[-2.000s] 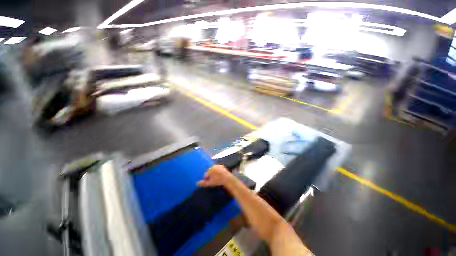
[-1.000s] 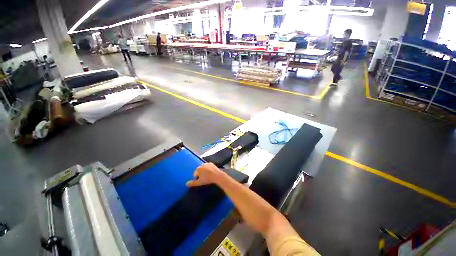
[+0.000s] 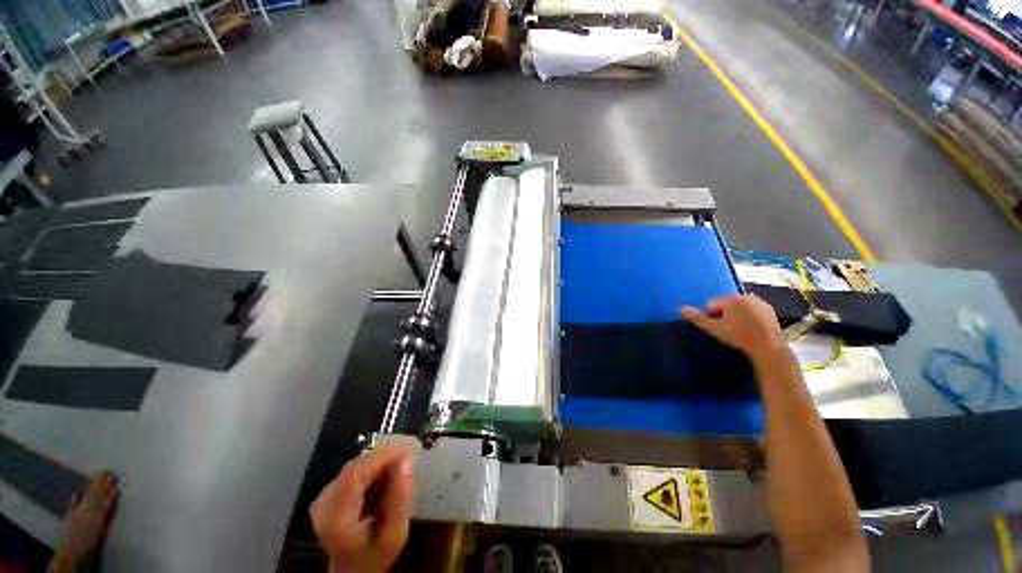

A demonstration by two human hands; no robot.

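A dark fabric strip (image 3: 644, 360) lies flat across the blue belt (image 3: 639, 269), its left end at the rollers. My right hand (image 3: 736, 325) is at the strip's far edge towards its right end, fingers curled; whether it grips the fabric is hidden. My left hand (image 3: 364, 509) is above the near left corner of the roller machine (image 3: 448, 476), fingers curled in, with nothing visible in it. Two thick pale rollers (image 3: 499, 291) stand left of the belt.
Dark cut pieces (image 3: 168, 308) lie on the grey table (image 3: 269, 246) at left, with another person's hand (image 3: 90, 515) at its near edge. At right, a tied dark bundle (image 3: 857, 317), blue cord (image 3: 969, 364) and a dark fabric stack (image 3: 941, 453) lie on the pale side table (image 3: 941, 293).
The view has swung left and down, bringing the grey table, the other person's hand and my left hand into sight. My right hand remains at the fabric on the belt.
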